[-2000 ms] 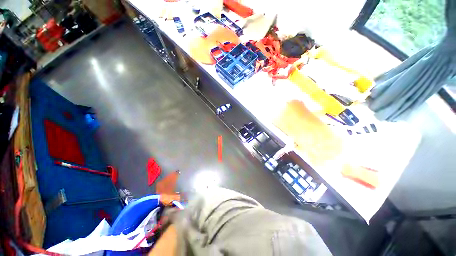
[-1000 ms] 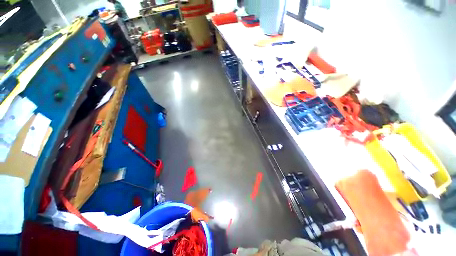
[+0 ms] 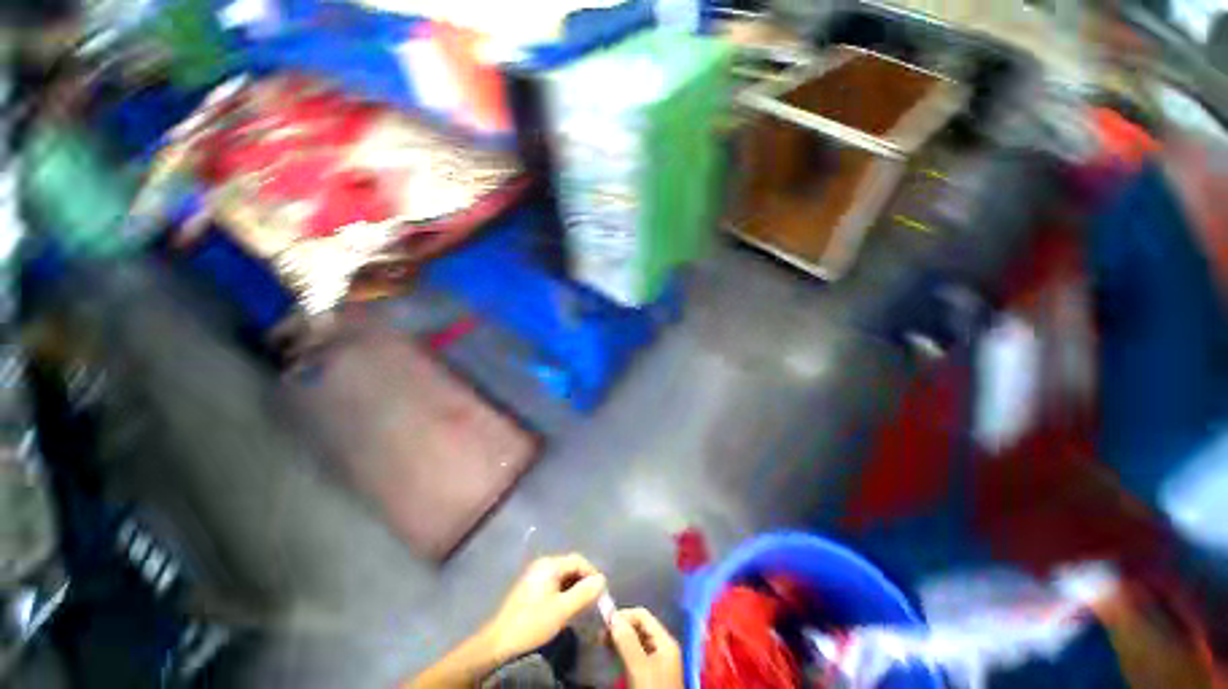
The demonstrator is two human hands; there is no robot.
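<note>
My left hand [image 3: 550, 599] and my right hand [image 3: 648, 646] are close together at the bottom centre, fingers bent and fingertips pinched. A small, thin pale piece [image 3: 606, 608] lies between the fingertips of both hands. The image is blurred, so its exact shape and material cannot be told. Part of my right hand is cut off by the bottom edge.
A blue tub [image 3: 822, 555] with red offcuts stands beside my right hand. A brown pad [image 3: 424, 451] lies on the floor. Ahead are a press bed with spotted sheet [image 3: 424, 175], a green cabinet [image 3: 683, 162] and a brown-panelled cart [image 3: 808, 175]. A green-clothed person [image 3: 81, 195] is at left.
The view has swung left from the window-side bench to another press. Both hands have come into view with the small pale piece. The blue tub now appears further right.
</note>
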